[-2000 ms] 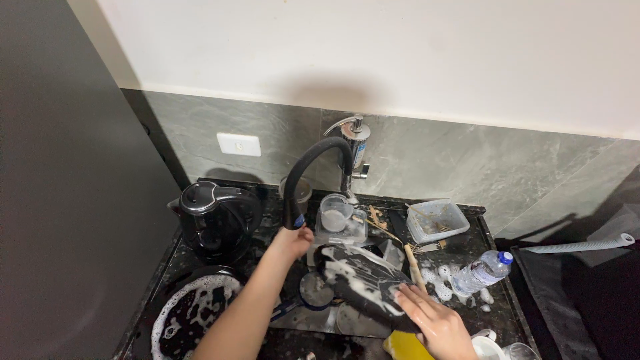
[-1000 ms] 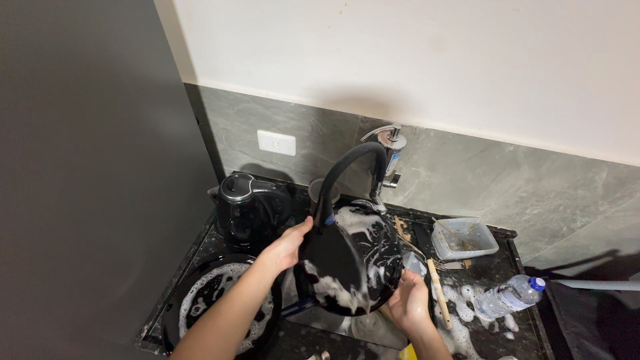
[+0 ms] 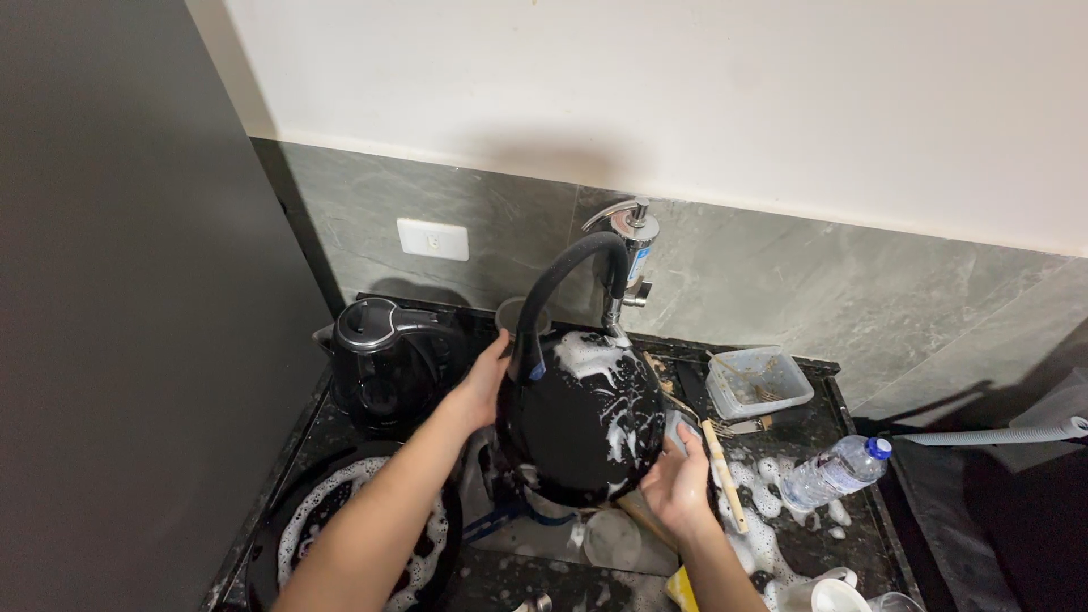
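Observation:
A round black pan is tilted up under the black flexible faucet spout, with white suds on its top and right side and a bare dark patch at the left. My left hand grips its left rim, close to the spout's end. On the lower right rim is my right hand, with fingers behind the edge. Beneath it, partly hidden, lies the sink with a clear cup and a blue-handled utensil.
A black electric kettle stands at the back left, behind a soapy black pan. To the right are a plastic container, a wooden handle, a plastic bottle, a white mug and a yellow sponge.
Two seconds ago my left hand was on the spout; now it holds the pan's left rim. The pan has been raised under the spout, and suds have thinned on its left part.

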